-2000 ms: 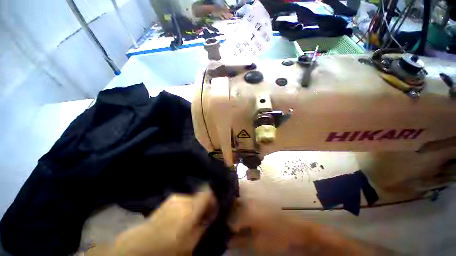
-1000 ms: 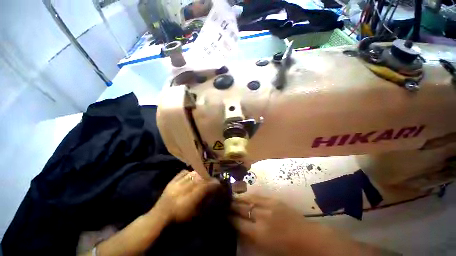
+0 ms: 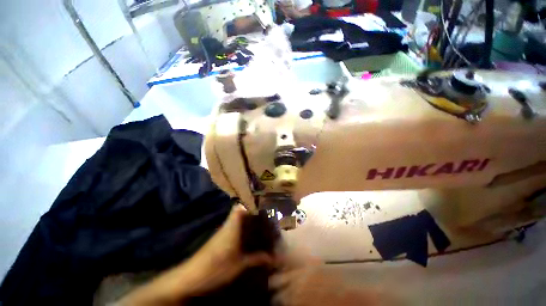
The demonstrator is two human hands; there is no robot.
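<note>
A large black garment (image 3: 120, 203) lies heaped left of the needle, and part of it runs under my hands. The cream HIKARI sewing machine (image 3: 359, 143) stands in front of me. Its presser foot and needle area (image 3: 275, 214) is small and partly hidden by cloth and fingers. My left hand (image 3: 221, 254) grips the black cloth just below and left of the needle. My right hand (image 3: 305, 275) is blurred and lies at the cloth's right edge; its fingers are unclear. Small dark fabric pieces (image 3: 401, 236) lie on the machine bed under the arm.
Dark specks mark the machine bed (image 3: 353, 210). Behind the machine are a blurred white paper (image 3: 269, 57), a light green basket (image 3: 380, 64) with a pink item, and black cloth (image 3: 347, 37). Another sewing machine (image 3: 206, 27) stands beyond. A whitish wall is at left.
My left hand has shifted slightly right and its fingers have bunched the cloth near the needle. My right hand has blurred at the lower middle. The view has shifted slightly.
</note>
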